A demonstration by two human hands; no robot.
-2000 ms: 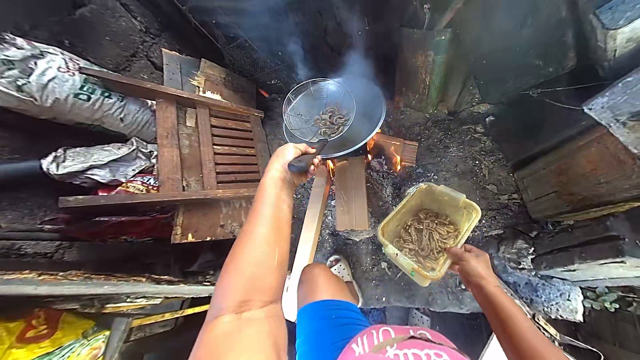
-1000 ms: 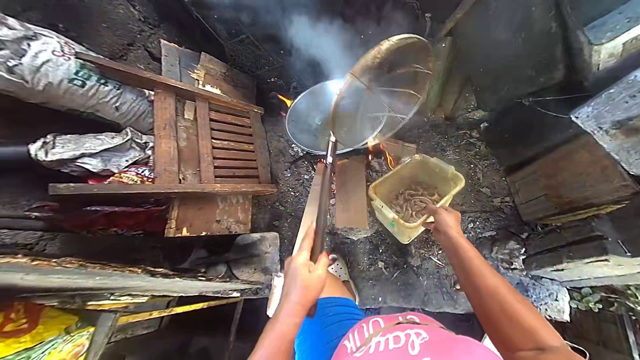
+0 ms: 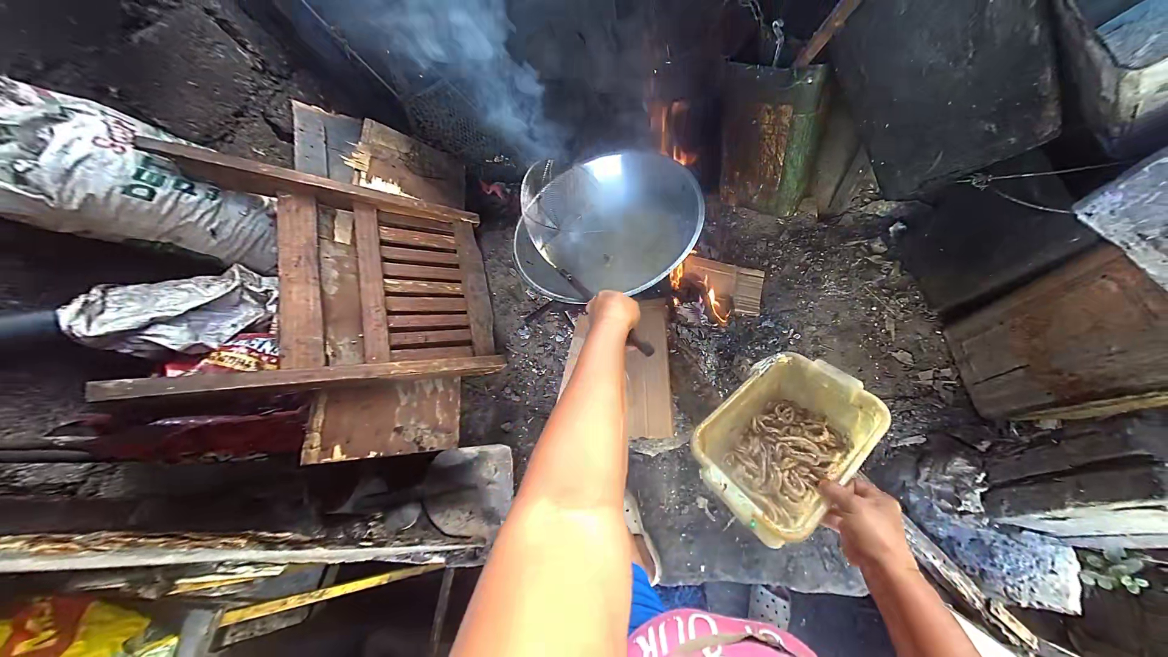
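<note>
My left hand (image 3: 613, 312) grips the dark handle of a wire-mesh strainer (image 3: 545, 203), whose basket leans at the left side of a wide metal pan (image 3: 634, 224). The pan stands over a wood fire, and liquid seems to lie in its bottom. My right hand (image 3: 867, 522) holds the near right rim of a yellowish plastic container (image 3: 727, 412). Inside it lie brown, worm-like strips (image 3: 789, 456), which I cannot identify for certain. The strainer basket is partly blurred against the pan, so its contents cannot be told.
Flames (image 3: 703, 292) lick at a piece of firewood (image 3: 730, 281) right of the pan. A flat board (image 3: 650, 370) points toward me. A slatted wooden panel (image 3: 424, 285) and a filled sack (image 3: 119, 182) lie left. A rusty metal can (image 3: 771, 137) stands behind; wooden boards (image 3: 1058, 338) are at the right.
The strainer, tilted up in front of the pan a second ago, is now at the pan's left side. My left hand has moved forward. My right hand and the container have come nearer to me.
</note>
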